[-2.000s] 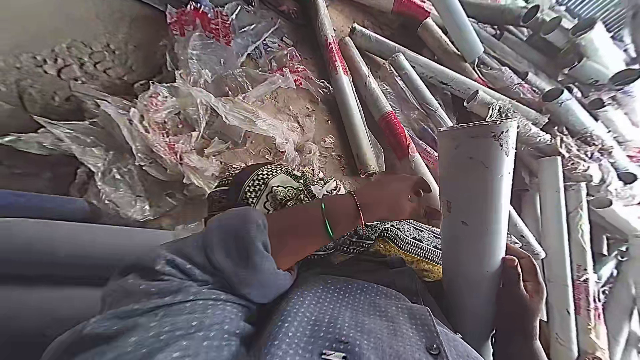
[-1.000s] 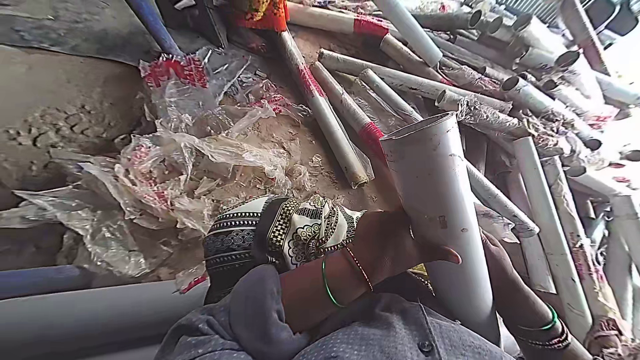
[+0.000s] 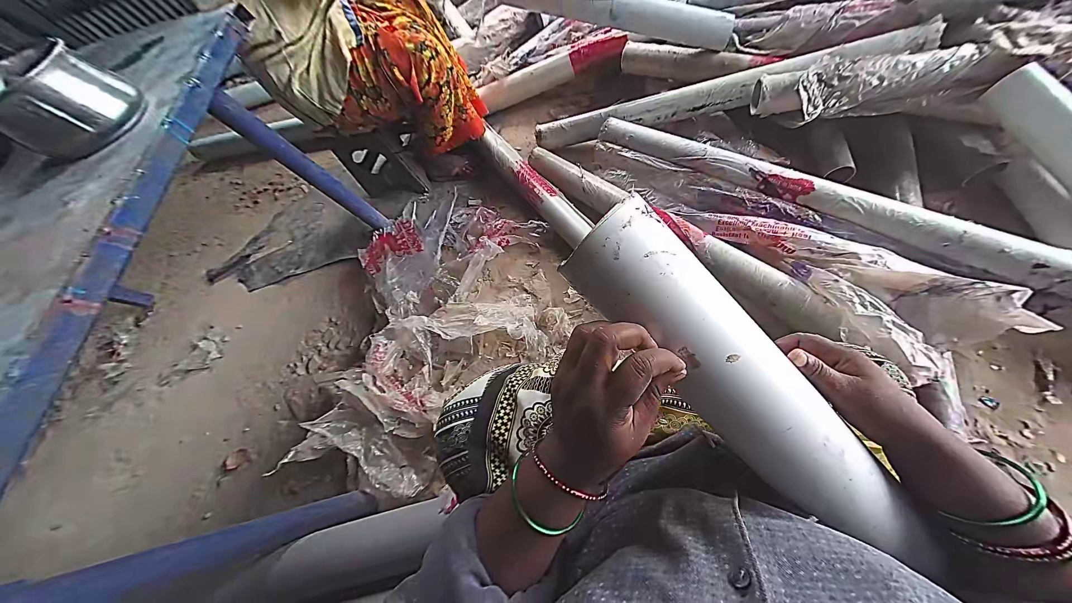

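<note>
A white plastic pipe (image 3: 729,368) lies slanted across my lap, its near end over the grey shirt and its far end pointing up and left. On the pipe's left side my left hand (image 3: 615,377) has its fingers curled and its thumb against them, close to the pipe wall; whether it pinches something small cannot be made out. My right hand (image 3: 846,381) is at the pipe's right side, thumb and forefinger near its edge, the other fingers partly hidden. A brown mark and a small spot show on the pipe between the hands.
Many pipes (image 3: 904,222), some in plastic film, lie at upper right. Crumpled clear film (image 3: 419,360) covers the ground at left centre. A blue-framed table (image 3: 126,226) with a metal pot (image 3: 71,100) stands at left. Another person's orange patterned garment (image 3: 419,75) shows at the top.
My left hand has moved off its place across the pipe's upper face to the left side. The pipe now tilts further left. The view has swung left, bringing in the table and pot.
</note>
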